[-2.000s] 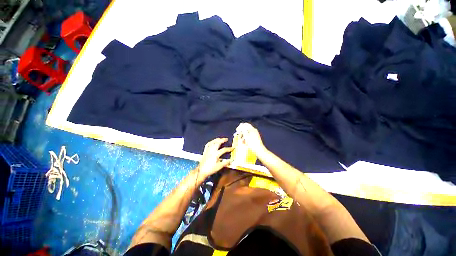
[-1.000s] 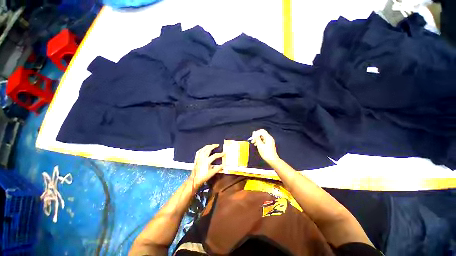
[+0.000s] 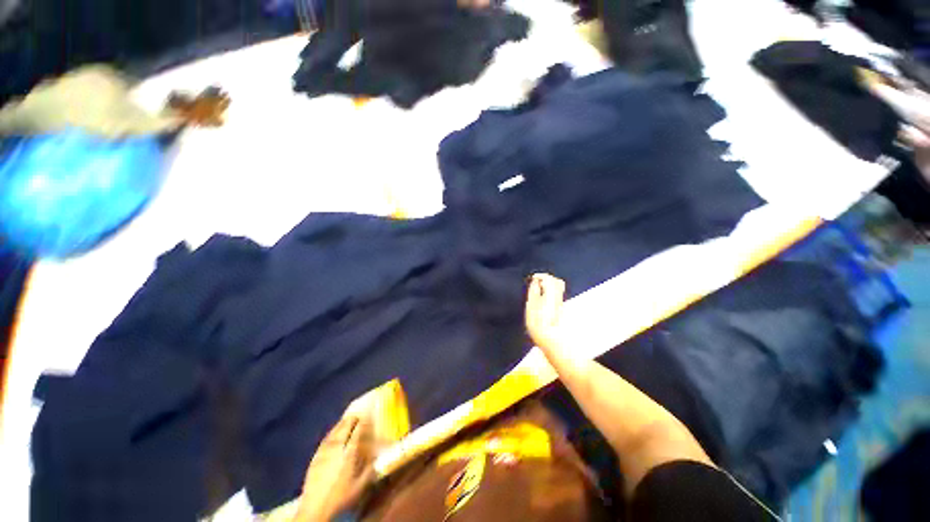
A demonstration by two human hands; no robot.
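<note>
A dark navy garment point(image 3: 347, 316) lies spread and wrinkled on the white table. My left hand point(image 3: 342, 457), blurred at the bottom, holds a stiff yellow card point(image 3: 390, 410) at the garment's near edge. My right hand point(image 3: 546, 306) is further right, over the garment's near right edge, with its fingers curled. Whether it pinches the cloth or a small tool cannot be told. A heap of navy cloth point(image 3: 612, 153) with a tiny white patch point(image 3: 511, 183) lies beyond my right hand.
The white table point(image 3: 275, 153) has yellow tape point(image 3: 775, 245) along its near edge. A light blue bag point(image 3: 82, 189) is at far left. More dark cloth point(image 3: 418, 46) lies across the table. A large dark bundle point(image 3: 765, 357) hangs below the edge at right. Part of a person shows at the right rim.
The view has swung to the right. My right hand has moved away from the card towards the garment's right side. My left hand stays at the card.
</note>
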